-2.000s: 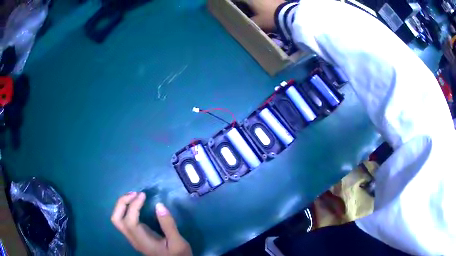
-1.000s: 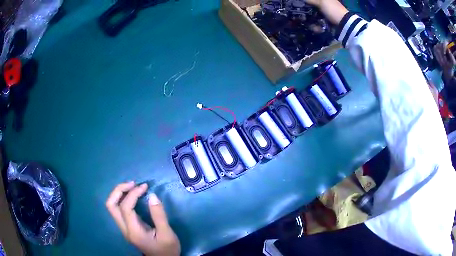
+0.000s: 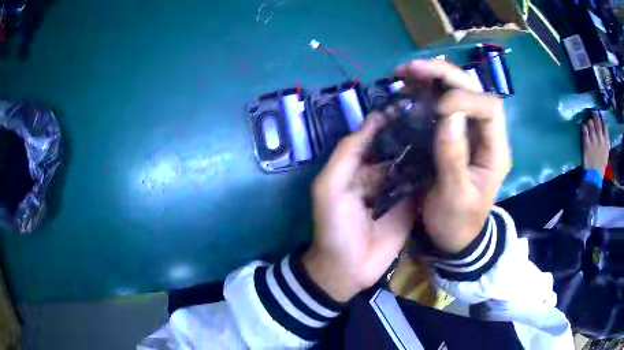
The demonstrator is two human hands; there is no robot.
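Note:
My left hand (image 3: 356,212) and my right hand (image 3: 465,150) are together right of the middle, over the row of housings. Between them is a dark clump of small black parts (image 3: 404,154), blurred; single pieces cannot be told apart. The clump lies in my left palm and my right fingers are on it. Behind the hands lies the row of black housing halves (image 3: 261,152) with batteries (image 3: 296,130). The leftmost shows its raised oval; several others are partly hidden by my hands. A white connector plug (image 3: 314,44) on thin red and black leads lies above the row.
An open cardboard box (image 3: 427,24) of dark small parts stands at the top. A clear plastic bag (image 3: 41,160) with dark contents lies at the left. Another person's hand (image 3: 596,143) rests at the right edge. A pale thread (image 3: 265,12) lies near the top.
My right hand has left the parts box and come back to my left hand, which has moved right and now holds black parts. The view has shifted, so the row sits higher.

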